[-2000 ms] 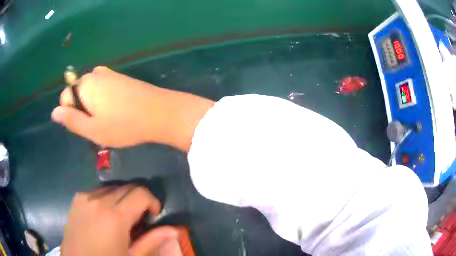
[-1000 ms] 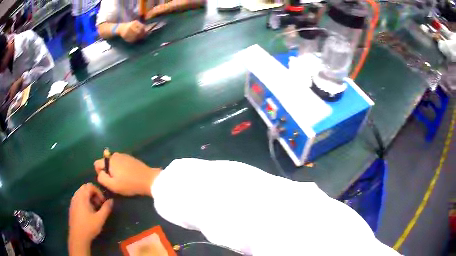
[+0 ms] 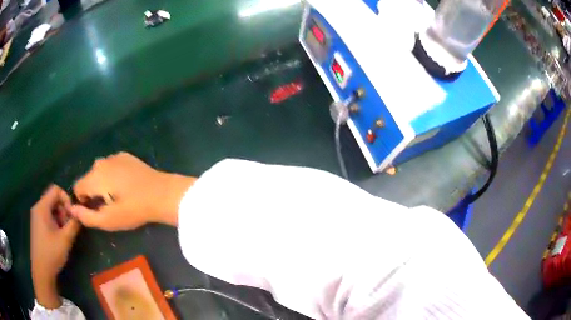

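My right hand (image 3: 128,190) is closed around slim dark tweezers (image 3: 92,202) with a pale gold end; their tips are hidden. My left hand (image 3: 49,234) is just left of it, fingers curled around a small dark, reddish part (image 3: 61,214), blurred and mostly covered. The fingertips of both hands meet or nearly meet above the green mat. The orange-red framed plate (image 3: 150,289), with a cream centre and a brownish stain, lies below the hands, cut off by the bottom edge. A thin clear hose (image 3: 216,291) joins its right side at a brass fitting.
A blue and white control unit (image 3: 401,119) stands right of centre, with a clear canister (image 3: 460,31) on top. A red patch (image 3: 286,92) lies left of it. A small black-and-white item (image 3: 156,17) lies far back. A black cable (image 3: 493,156) hangs at the bench's right edge.
Since one second ago, the view has shifted, and the plate shows more fully. My right hand has turned, its tweezers lying flatter, and my hands remain close together. Two seconds ago my left hand was at the plate.
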